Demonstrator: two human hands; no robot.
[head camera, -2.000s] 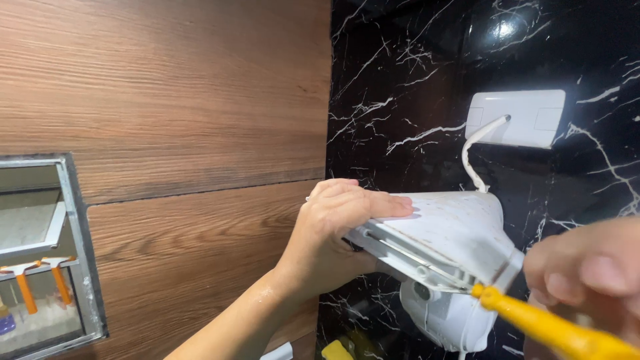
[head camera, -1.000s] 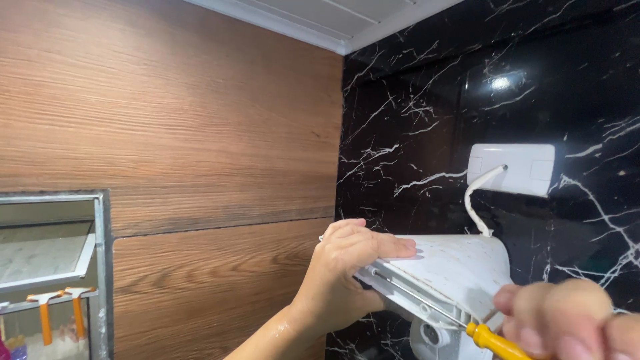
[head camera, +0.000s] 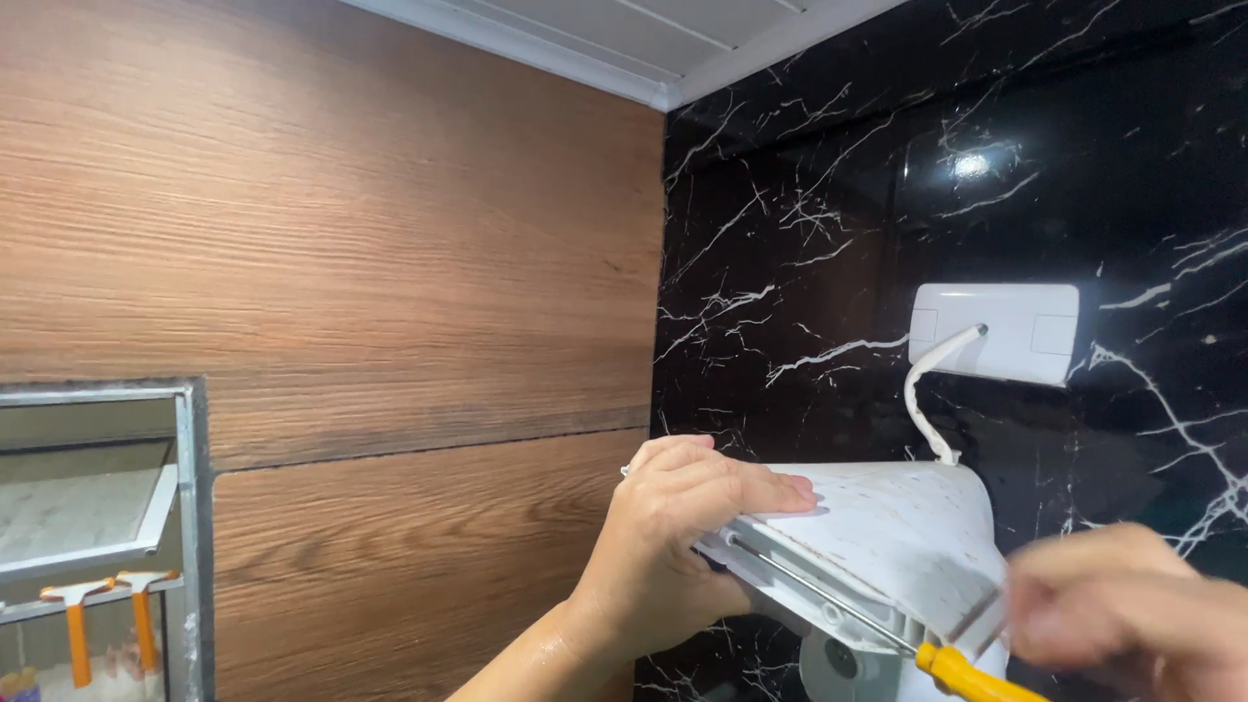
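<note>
A white plastic housing (head camera: 877, 526), apparently part of an electric shower, stands out from the black wall at the lower right. My left hand (head camera: 682, 536) grips its near left end, fingers over the top and thumb below. A screwdriver with a yellow handle (head camera: 970, 675) lies with its long metal shaft along a slot in the housing's edge, the tip by my left hand. My right hand (head camera: 1111, 604) is blurred above and right of the handle; whether it touches the handle cannot be told. A white round part (head camera: 834, 663) shows beneath the housing.
A white cable (head camera: 921, 405) runs from the housing to a white wall plate (head camera: 994, 333) on the black marble-look wall. Wood-look panelling (head camera: 390, 292) covers the left wall. At lower left, a metal-framed window (head camera: 195, 487) has orange-handled razors (head camera: 78, 634) hanging by it.
The view has tilted upward, bringing the ceiling into sight. My left hand keeps its grip on the housing. The screwdriver's shaft lies along the housing's edge, with more of it showing than two seconds ago.
</note>
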